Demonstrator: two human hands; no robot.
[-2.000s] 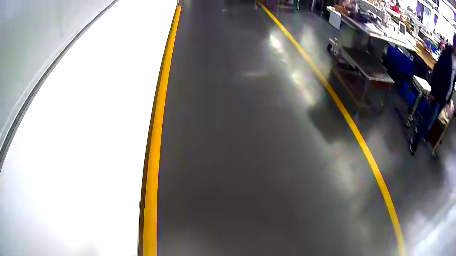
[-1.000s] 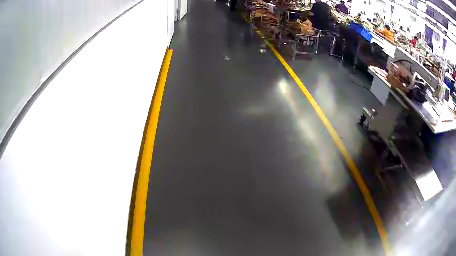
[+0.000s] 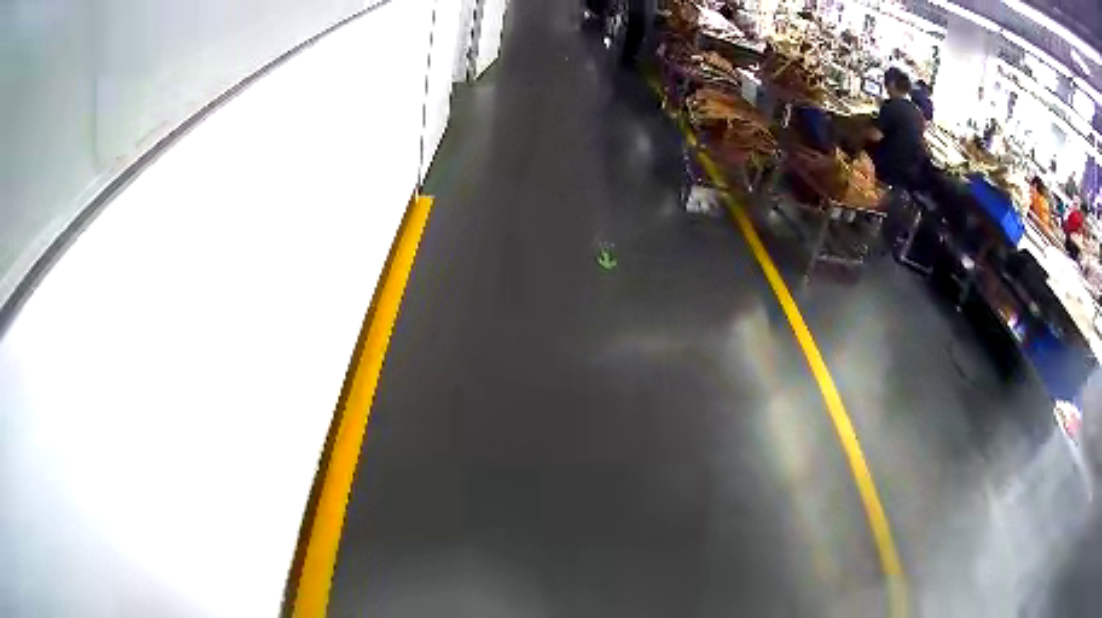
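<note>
Neither my left hand nor my right hand is in the picture. Nearest in front of me is the grey floor point(image 3: 544, 423) of an aisle. A thick yellow line point(image 3: 351, 423) runs along the foot of the white wall on the left. A thinner yellow line point(image 3: 817, 362) curves down the right side. A small green arrow mark point(image 3: 607, 258) lies on the floor between them.
A white wall point(image 3: 181, 398) bounds the left side. Racks with brown bags point(image 3: 834, 179) stand at the upper right, some over the yellow line. A person in dark clothes point(image 3: 899, 135) is beside them. Long worktables and a blue bin point(image 3: 1054, 360) are farther right.
The view has moved forward along the aisle. The bag racks and the person are nearer, the near worktable has passed out at the right, and the green mark shows clearly.
</note>
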